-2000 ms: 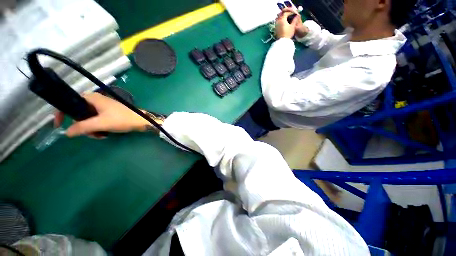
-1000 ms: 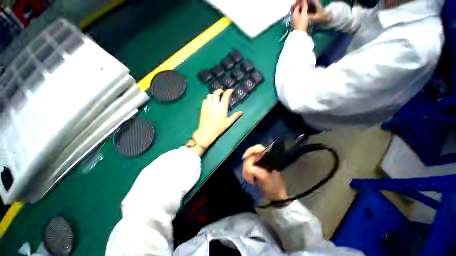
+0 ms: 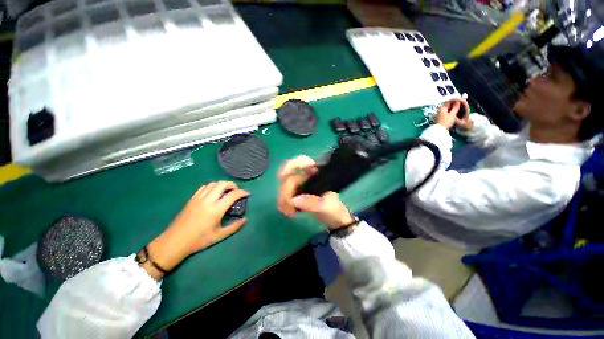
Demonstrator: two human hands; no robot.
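My left hand (image 3: 197, 222) lies on the mat at centre-left, with its thumb and fingers around a small black watch unit (image 3: 237, 206). My right hand (image 3: 314, 195) is raised at the centre, a little blurred, and gripped around the black electric screwdriver (image 3: 341, 171). The screwdriver lies slanted, its cord end to the right; its tip is not clear. The screwdriver cord (image 3: 434, 159) loops in front of the neighbour's sleeve. A group of black units (image 3: 355, 125) stands in rows behind the screwdriver, partly hidden by it.
White blister trays (image 3: 146, 79) are stacked at the upper left, one black unit in the near corner. Two dark dishes (image 3: 244, 156) (image 3: 297, 118) and a zip bag (image 3: 173, 162) lie beside them. A silver-speckled screw dish (image 3: 71, 247) is at left. A coworker (image 3: 503, 179) sits at right by a tray (image 3: 391, 73).
My left hand has moved from the group of units to the mat nearer me and now holds one unit. My right hand has brought the screwdriver from beyond the bench edge to over the mat.
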